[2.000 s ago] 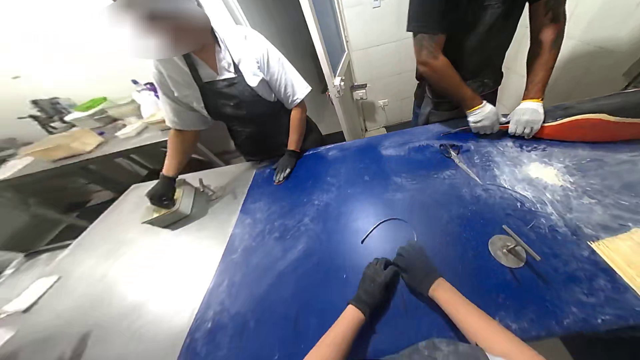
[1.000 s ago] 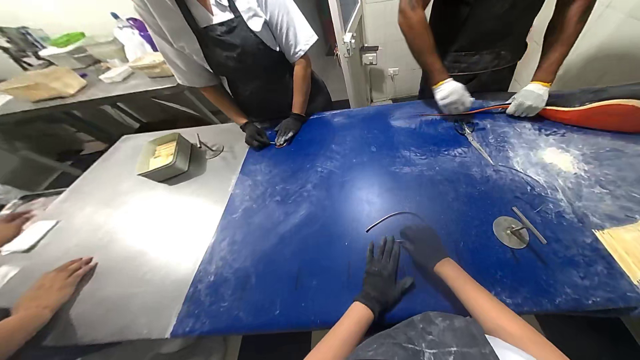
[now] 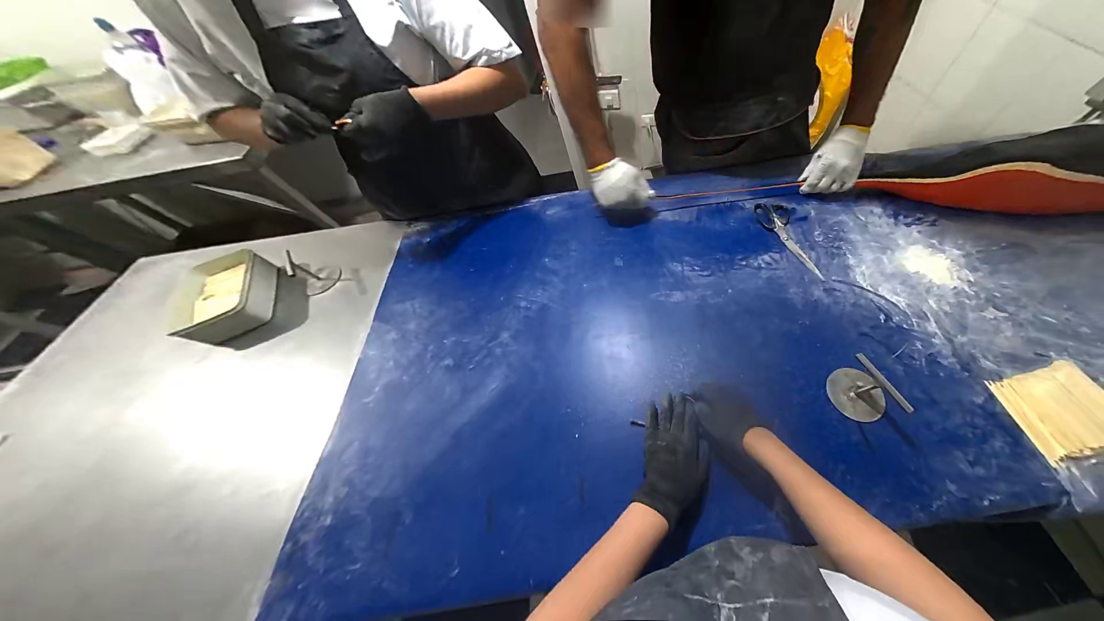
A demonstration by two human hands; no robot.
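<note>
My left hand [image 3: 674, 448], in a black glove, lies flat with its fingers extended on the blue tabletop [image 3: 517, 414]. A short end of a thin dark strand [image 3: 638, 423] sticks out to the left of its fingers; the rest is hidden. Close against it on the right is my right hand [image 3: 726, 416], also black-gloved and blurred; whether it grips anything does not show. Farther right, a round metal disc with a central stem [image 3: 856, 395] rests beside a narrow metal bar [image 3: 884, 382].
Scissors [image 3: 788, 239] lie near white powder [image 3: 930, 265]. Thin pale sticks [image 3: 1052, 410] are at right. A person's white-gloved hands stretch an orange-red strand [image 3: 733, 191] from a red, cream and black mass [image 3: 1000, 185]. A metal tin [image 3: 226, 297] stands left; another person holds a small piece.
The dark strand, earlier curving out beyond my hands, now shows only a short end. The co-worker at left has lifted both gloved hands off the table. The other co-worker's hands are farther apart.
</note>
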